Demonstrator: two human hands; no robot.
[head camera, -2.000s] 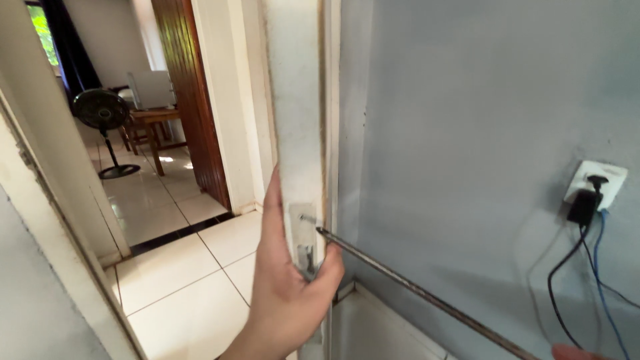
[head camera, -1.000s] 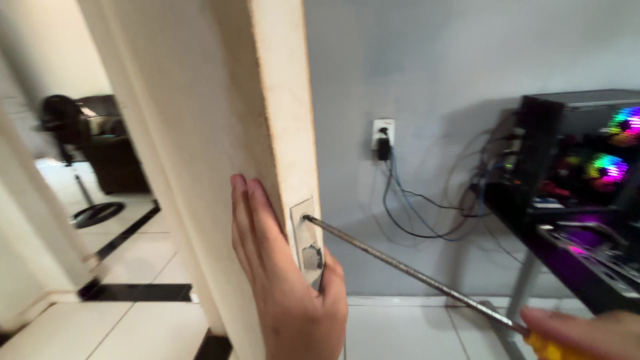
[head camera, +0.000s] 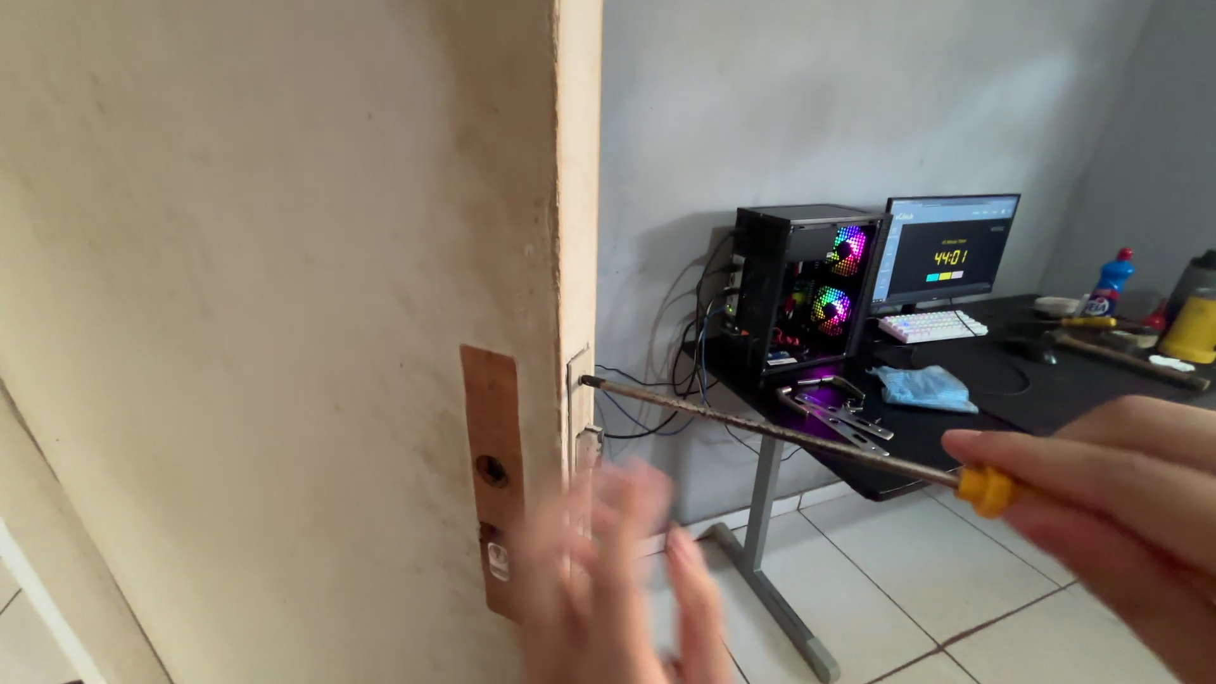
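Note:
My right hand (head camera: 1121, 503) grips the yellow handle of a long screwdriver (head camera: 779, 427) at the right. The tip of its shaft is at the upper part of the metal lock faceplate (head camera: 579, 380) on the edge of a cream door (head camera: 332, 237). My left hand (head camera: 617, 579), blurred, is just below the latch (head camera: 589, 442), its fingers apart and nothing seen in them. A bare brown patch (head camera: 492, 408) with a spindle hole and a keyhole cutout shows on the door's face.
A black desk (head camera: 1007, 399) holds a lit computer tower (head camera: 807, 290), a monitor (head camera: 950, 247), a white keyboard (head camera: 934, 326), a blue cloth (head camera: 923, 388), metal door handles (head camera: 841, 413), a hammer (head camera: 1130, 361) and bottles. Cables hang behind it.
My left hand has come off the door edge, where it was wrapped around the faceplate one second ago. The screwdriver tip stays at the faceplate. The view has swung right, showing the desk.

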